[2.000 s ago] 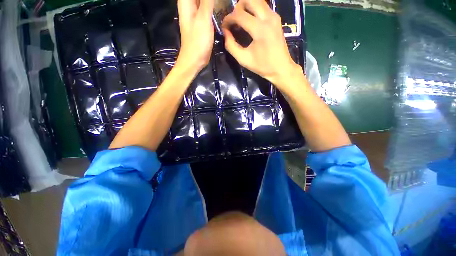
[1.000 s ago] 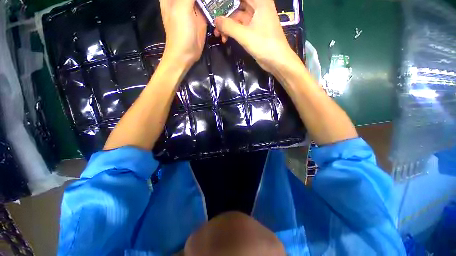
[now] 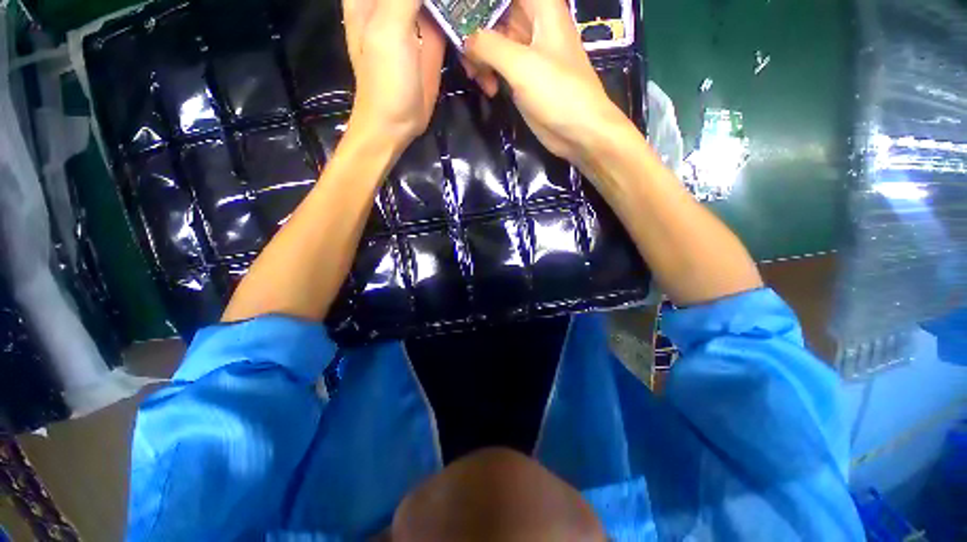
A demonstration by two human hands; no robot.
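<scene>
A phone housing with a green circuit board point(image 3: 467, 14) in it is held above the black tray, cut off by the top edge of the picture. My left hand point(image 3: 394, 53) holds its left side, with the fingers partly out of the picture. My right hand point(image 3: 530, 58) holds its right side, the thumb at the lower corner. The glossy black blister tray point(image 3: 286, 201) lies below both hands. Another white phone housing point(image 3: 607, 32) sits in the tray's top right pocket.
Small green-white boards point(image 3: 721, 148) lie on the green mat point(image 3: 785, 212) right of the tray. Clear trays point(image 3: 912, 191) stand at the far right. Whitish film point(image 3: 53, 307) lies over black trays at the left. Blue cloth shows at the right edge.
Compared with two seconds ago, both hands are slightly further left and the held housing's board shows more clearly. The black tray appears shifted slightly left and up in view.
</scene>
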